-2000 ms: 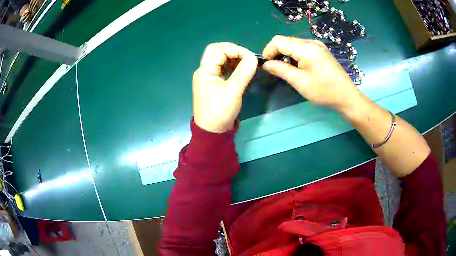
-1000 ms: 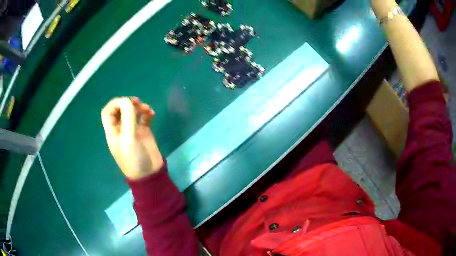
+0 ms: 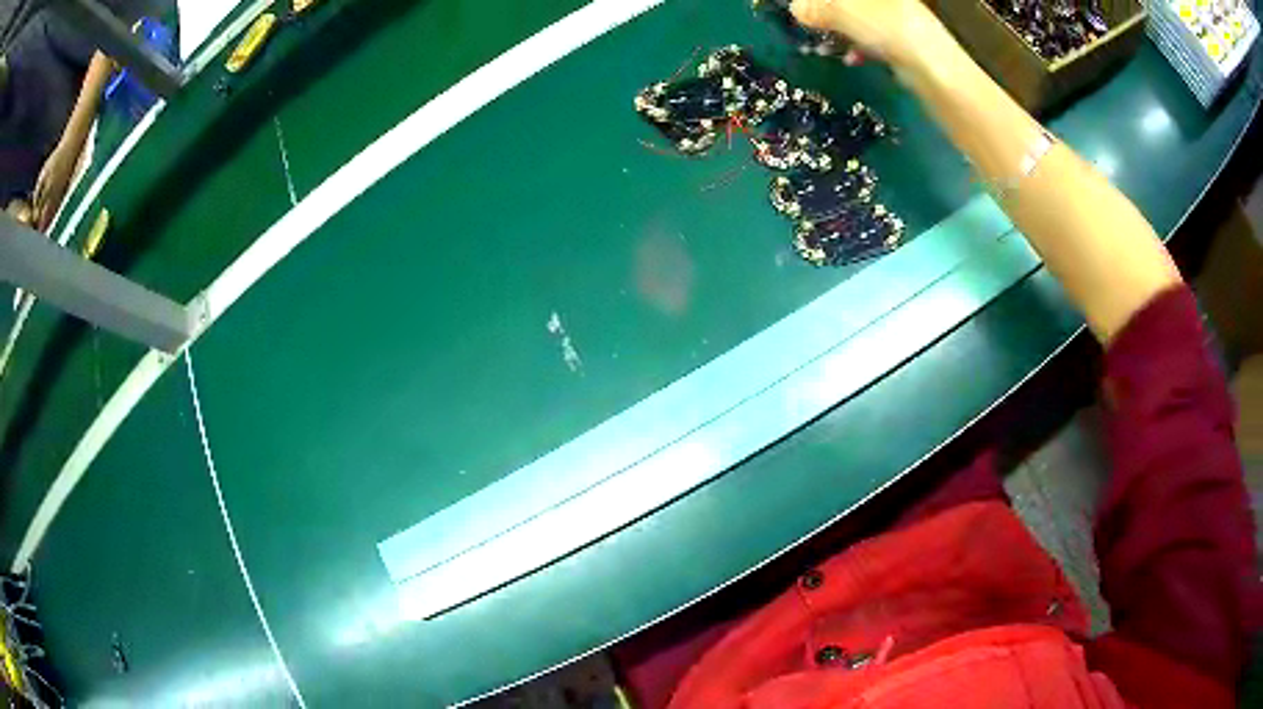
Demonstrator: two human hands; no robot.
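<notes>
My right hand (image 3: 873,25) is at the top edge, partly cut off. Its fingertips are at a small black bundle (image 3: 814,39) with pale ends. Whether they grip it cannot be told. Several black bundles (image 3: 824,132) with bright metallic ends lie in a clump on the green bench (image 3: 416,346), just below and left of the hand. A fine red strand (image 3: 736,128) shows among them. My left hand is not in view.
A brown carton (image 3: 1032,69) of small dark parts stands right of my hand, beside a sheet with yellow dots (image 3: 1212,39). A pale turquoise strip (image 3: 720,416) lies along the near edge. A grey post (image 3: 97,291) and another person's arm (image 3: 69,146) are at left.
My left hand has left the picture. My right hand has moved from beyond the carton leftward to the bundle at the top. The view has shifted; the clump sits further right.
</notes>
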